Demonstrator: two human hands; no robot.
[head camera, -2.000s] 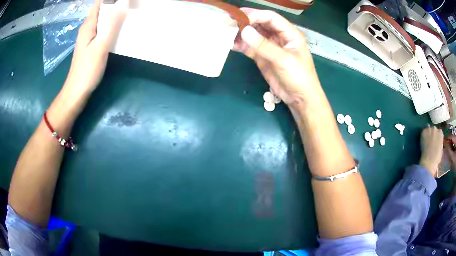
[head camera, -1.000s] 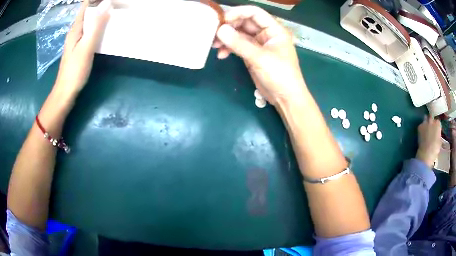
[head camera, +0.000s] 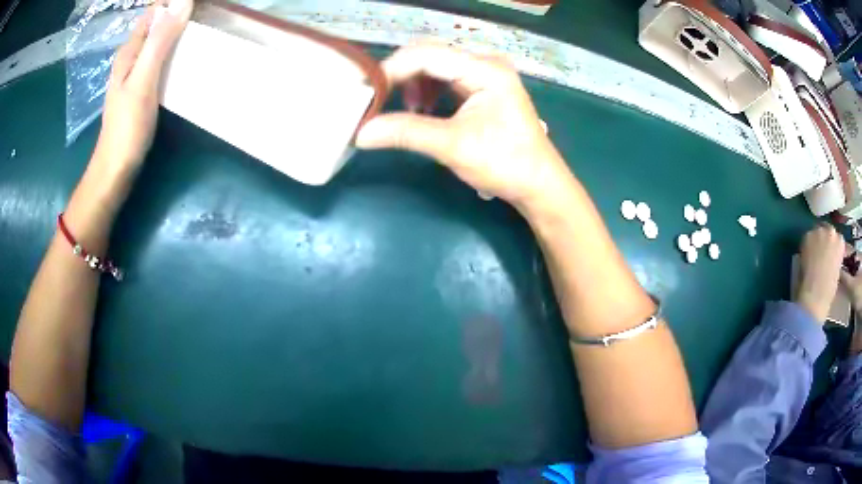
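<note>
A cream housing with a brown strap along its far side is held above the green bench at the upper left. My left hand grips its left end. My right hand is at its right end, thumb and fingers around the strap's end at the corner; the fingertips are partly blurred. The housing's inside is not visible. Part of a white disc shows beside my right wrist.
White discs lie in loose groups at the right. Cream housings with brown straps stand at the upper right. A clear plastic bag is behind my left hand. A pale metal strip crosses the bench. Another person's hand and sleeve are at the right edge.
The housing has shifted left and tilted, its right end now lower and its strap side showing more. My right hand has moved left with it. The other person's hand has moved slightly.
</note>
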